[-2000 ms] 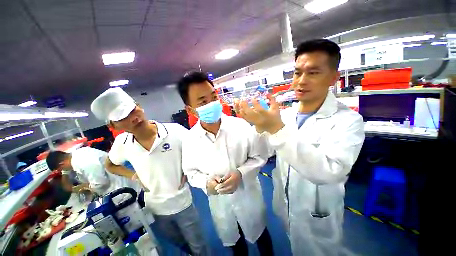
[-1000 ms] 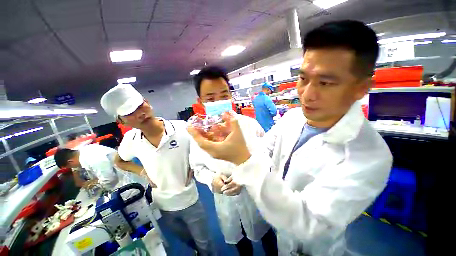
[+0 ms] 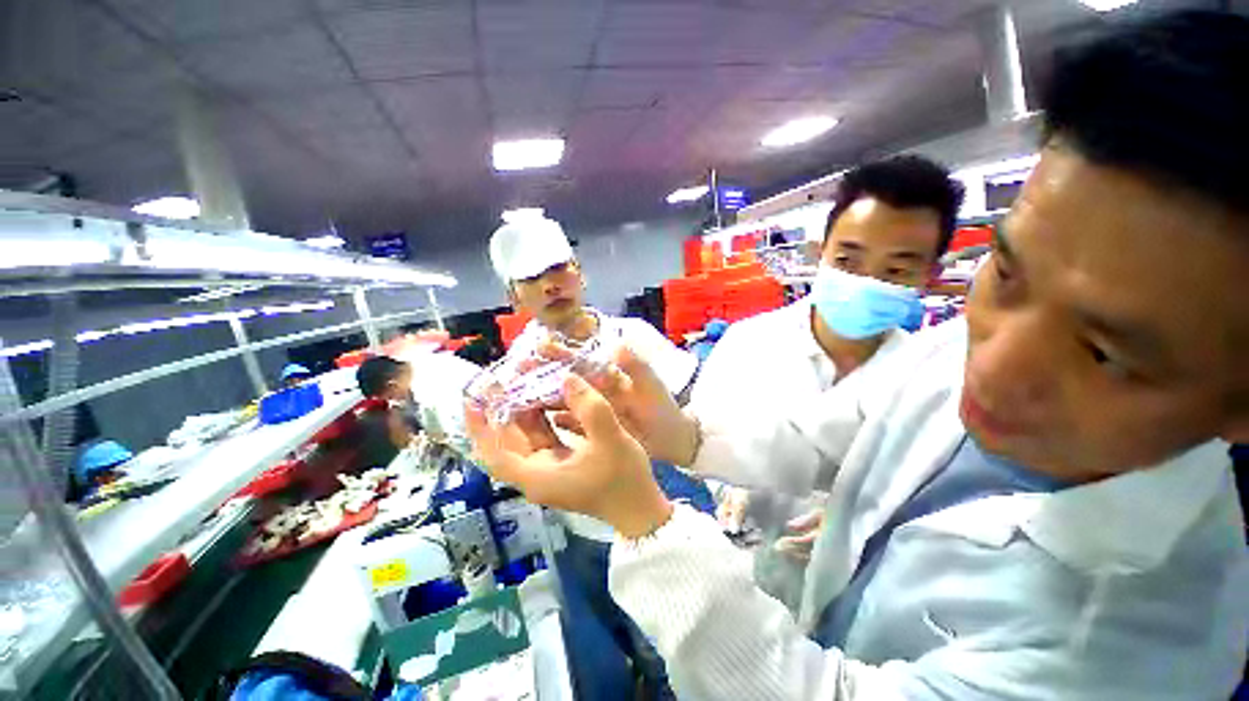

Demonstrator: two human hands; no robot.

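A crinkled, glossy clear plastic bag (image 3: 527, 379) is held up near the middle of the head view by both hands of a person in a white smock at the right. Its contents are too blurred to tell. Neither of my own hands is in view.
A white and blue machine (image 3: 408, 559) with a green plate (image 3: 459, 638) stands low in the middle. Left of it, cream-white parts lie on a red tray (image 3: 308, 531) by the green belt (image 3: 206, 616). A masked person and a white-capped person stand behind.
The view has turned left and the person at the right is much closer. The bag, first in one raised hand, is now held by both of that person's hands.
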